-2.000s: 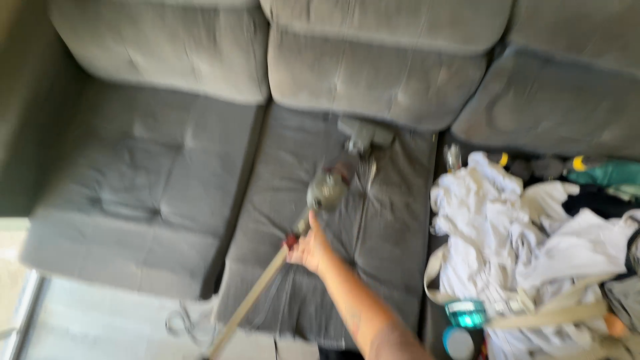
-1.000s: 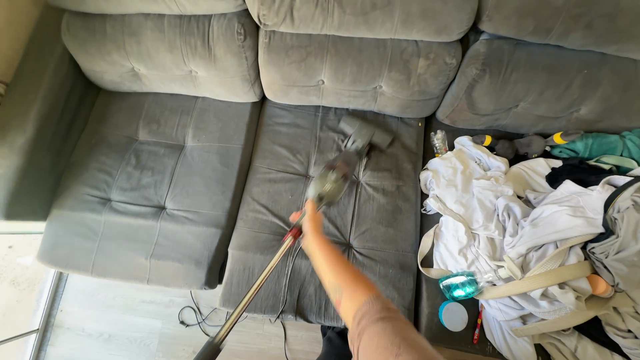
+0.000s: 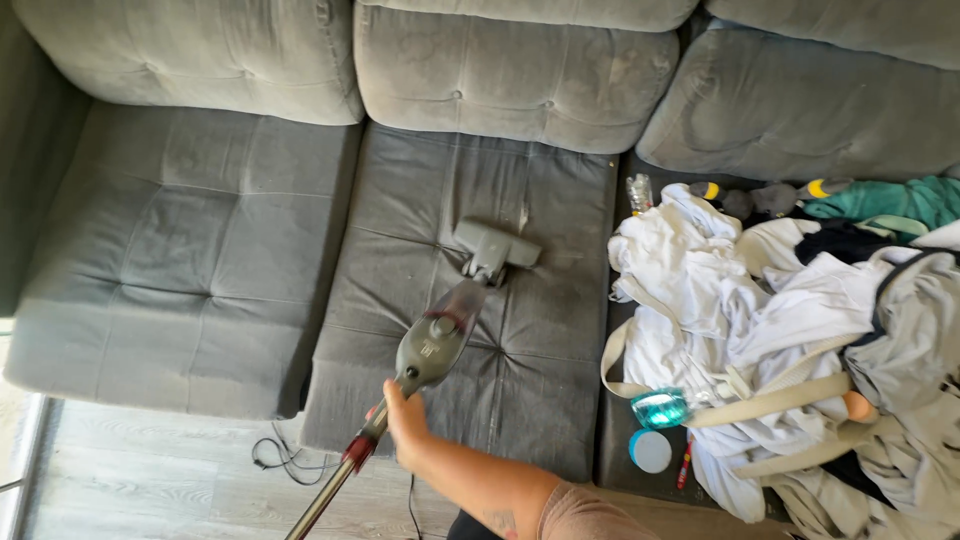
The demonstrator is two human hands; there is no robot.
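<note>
My right hand (image 3: 405,424) grips the grey neck of a stick vacuum cleaner (image 3: 435,349), just below its body and above the red collar. The vacuum's flat floor head (image 3: 496,245) rests on the middle seat cushion (image 3: 555,300) of a grey tufted sofa. Its metal tube (image 3: 322,499) slants down to the lower left, out of the frame. My left hand is out of view.
White and grey clothes (image 3: 787,315) with beige straps lie heaped on the right seat. Beside them are a teal bottle (image 3: 660,409), a round blue-and-white lid (image 3: 650,451), a red pen (image 3: 684,465) and a clear plastic item (image 3: 640,195). A black cable (image 3: 289,456) lies on the floor.
The vacuum head has moved down the middle cushion, away from the backrest, with my right hand still around the neck.
</note>
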